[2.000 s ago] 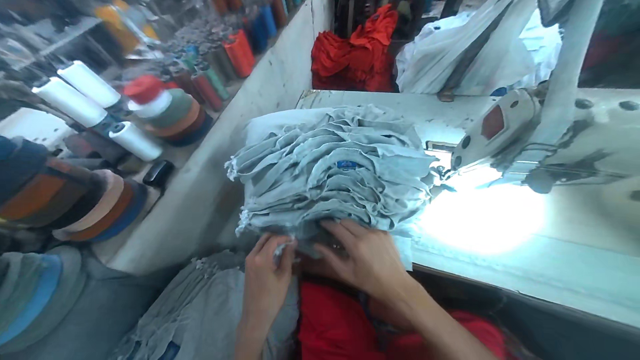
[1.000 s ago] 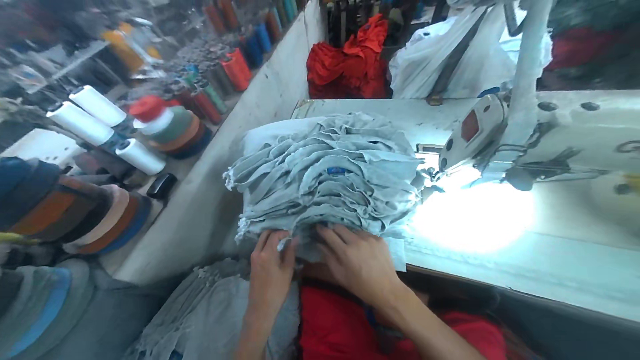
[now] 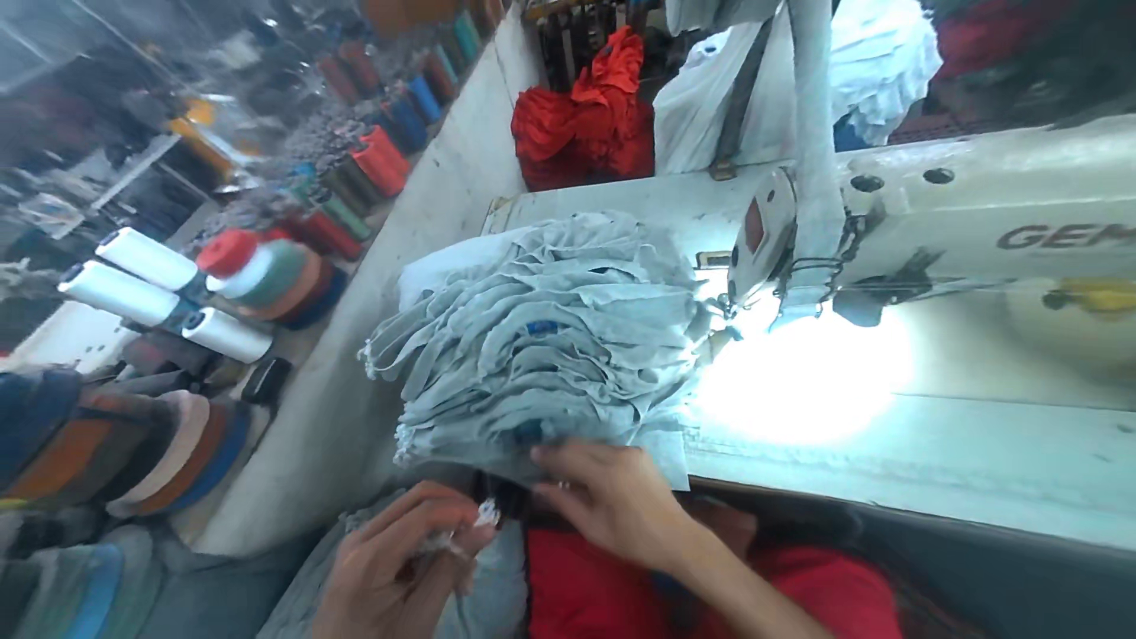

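A thick bundle of light grey fabric pieces (image 3: 568, 328) lies in overlapping folds on the sewing machine table, left of the needle area. My right hand (image 3: 612, 501) is at the bundle's near edge, its thumb and fingers pinching a fold of the fabric. Lower and to the left, my left hand (image 3: 404, 559) pinches a small white bunched edge or thread end between thumb and fingers. More grey fabric (image 3: 497, 586) hangs below my hands, over the lap. The industrial sewing machine head (image 3: 763, 231) stands right of the bundle, with a bright lamp glow beside it.
A pale raised board (image 3: 390, 293) borders the table on the left. Beyond it are white thread cones (image 3: 146, 257), stacked rolls of coloured tape (image 3: 169, 453) and many spools. Red fabric (image 3: 581, 115) and white fabric (image 3: 883, 62) lie behind the table.
My left hand has moved away from the bundle's edge, down and to the left, with the small white end in its fingers. My right hand remains near the bundle's near edge.
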